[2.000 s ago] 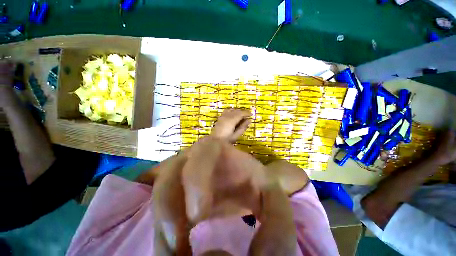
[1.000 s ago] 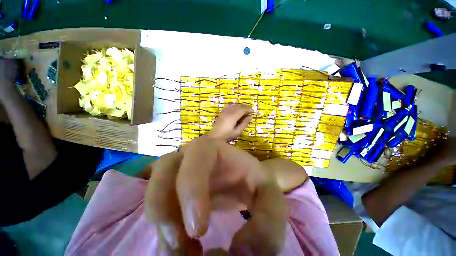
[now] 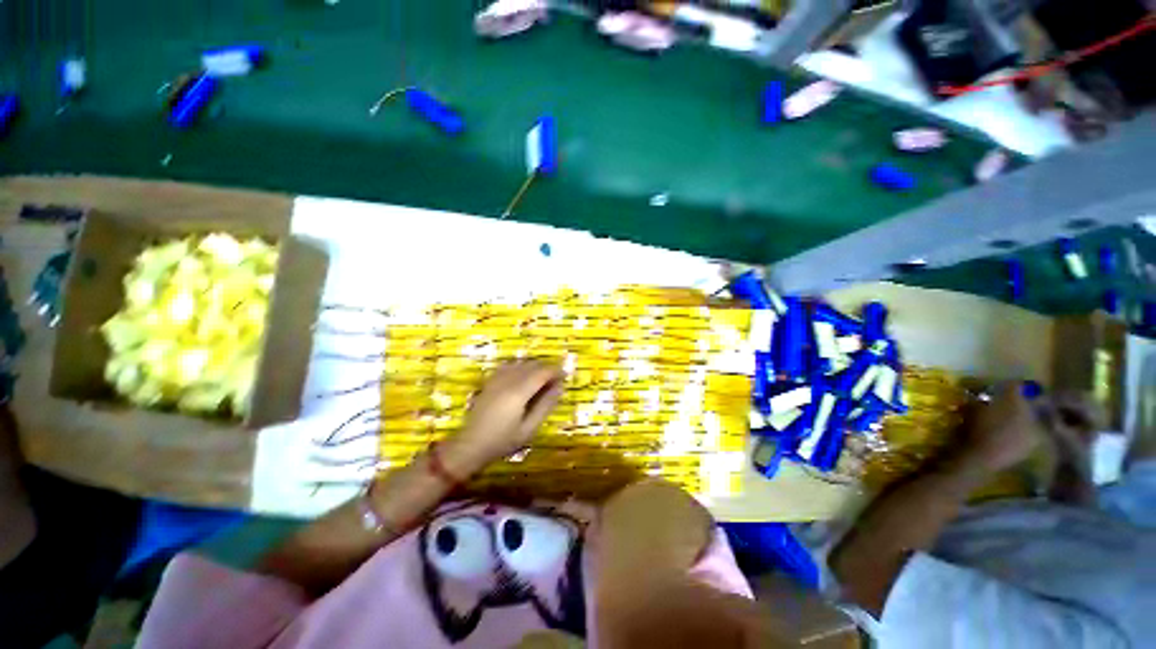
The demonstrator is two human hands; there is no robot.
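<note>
Gold, amber-taped wired strips [image 3: 634, 393] lie in rows like a sheet on the white work sheet [image 3: 418, 247], with dark lead wires out at their left side. My left hand [image 3: 517, 403] rests on the left-middle part of the strips, fingers curled; whether it holds anything is hidden. Its wrist has a red string and a bracelet. My right arm shows blurred at the bottom, right of centre; the right hand is not in view. Blue-sleeved cells [image 3: 824, 380] with cream pads are heaped just right of the strips.
An open cardboard tray [image 3: 289, 332] of pale yellow pieces [image 3: 190, 323] stands at left. Beyond is the green belt [image 3: 355, 159] with scattered blue cells and pink parts. A grey metal upright [image 3: 951, 216] slants at right. A neighbour's arm [image 3: 932, 501] reaches over more gold strips; another person sits far left.
The view has swung, so the bench sits lower and further left and more belt shows. The large blurred hand close to the camera has left the picture. My left hand stays on the strips.
</note>
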